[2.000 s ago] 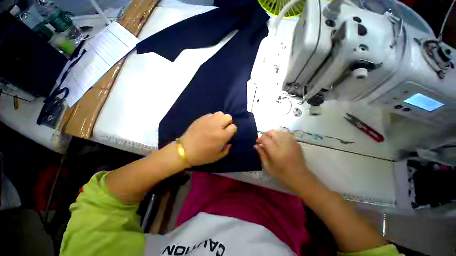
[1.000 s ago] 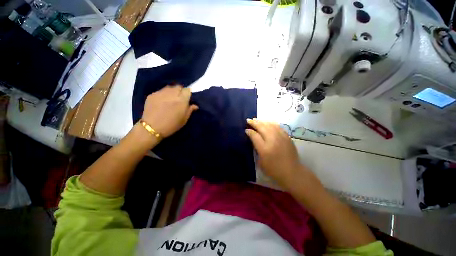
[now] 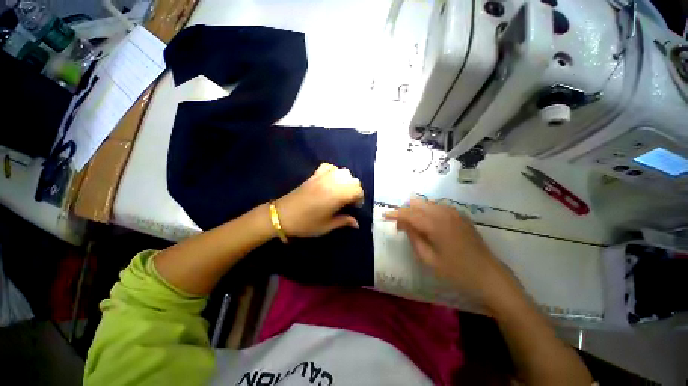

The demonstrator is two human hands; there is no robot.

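Observation:
A dark navy garment panel (image 3: 226, 151) lies on the white table, its upper part curving round to the left and its lower part hanging over the front edge. My left hand (image 3: 320, 202) rests on the panel near its right edge, with the fingers curled; whether it pinches cloth cannot be told. My right hand (image 3: 437, 234) is just right of that edge, slightly blurred, fingers apart, over the table and off the cloth. The white sewing machine (image 3: 520, 83) stands at the upper right, its presser foot (image 3: 469, 162) beyond the right hand.
Red-handled thread snips (image 3: 557, 191) lie right of the needle area. Loose threads (image 3: 483, 207) lie by the right hand. At left are a printed paper sheet (image 3: 121, 87), a cardboard strip (image 3: 108, 173), dark scissors (image 3: 56, 170) and plastic bottles (image 3: 45, 26).
The panel was first spread upward, then drawn left and turned into a curve. My left hand has moved back right to its right edge. My right hand has come off the cloth.

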